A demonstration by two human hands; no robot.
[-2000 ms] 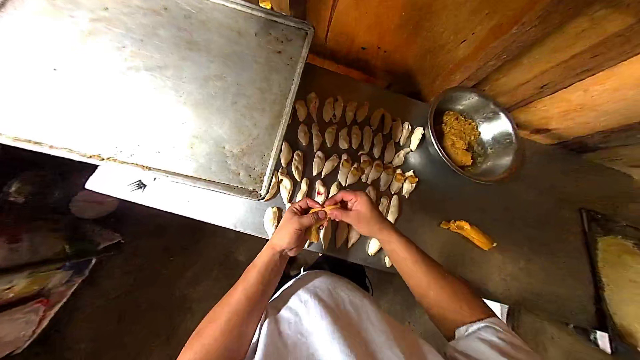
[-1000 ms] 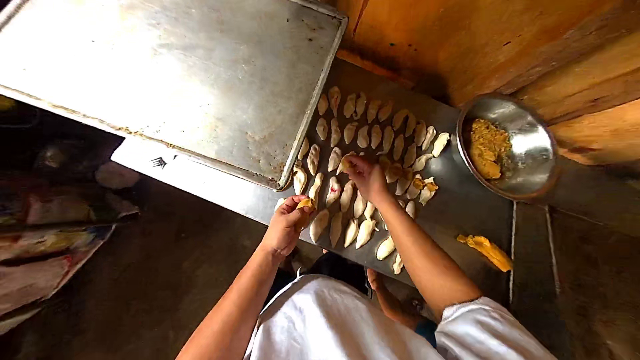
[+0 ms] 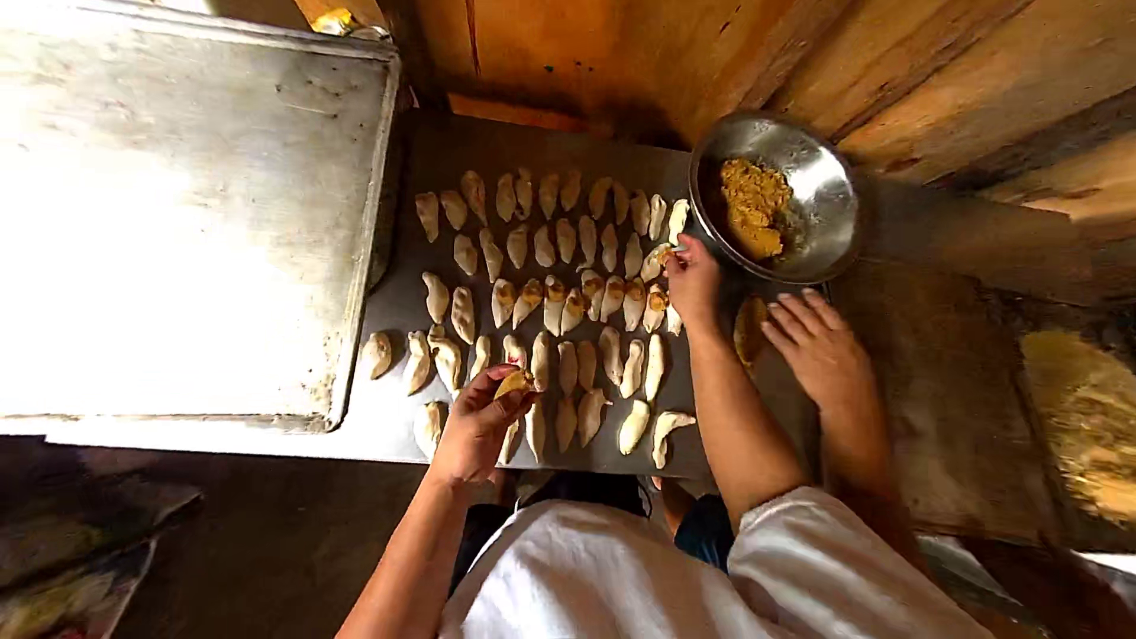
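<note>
My left hand (image 3: pixel 479 422) holds a small lump of yellow-brown filling (image 3: pixel 515 383) between thumb and fingers, above the lower rows of dough pieces. My right hand (image 3: pixel 695 282) is at the right end of the upper rows, its fingertips on a pale dough piece (image 3: pixel 655 263). Rows of oblong dough pieces (image 3: pixel 463 314) lie on the metal table (image 3: pixel 541 142). Several in the middle row bear dabs of brown filling (image 3: pixel 555 288). A steel bowl (image 3: pixel 830 200) holds a mound of yellow-brown filling (image 3: pixel 754 204), up and right of my right hand.
A co-worker's hand (image 3: pixel 821 346) reaches in from the lower right, beside a yellow-brown piece (image 3: pixel 750 330) on the table. A large metal tray (image 3: pixel 222 222) covers the table's left part. A wooden wall (image 3: pixel 621 62) stands behind. Yellowish material (image 3: pixel 1087 417) is at the far right.
My hands were together two seconds ago and are now apart, the right one farther right along the rows. A co-worker's hand has come in near the bowl. The view has shifted.
</note>
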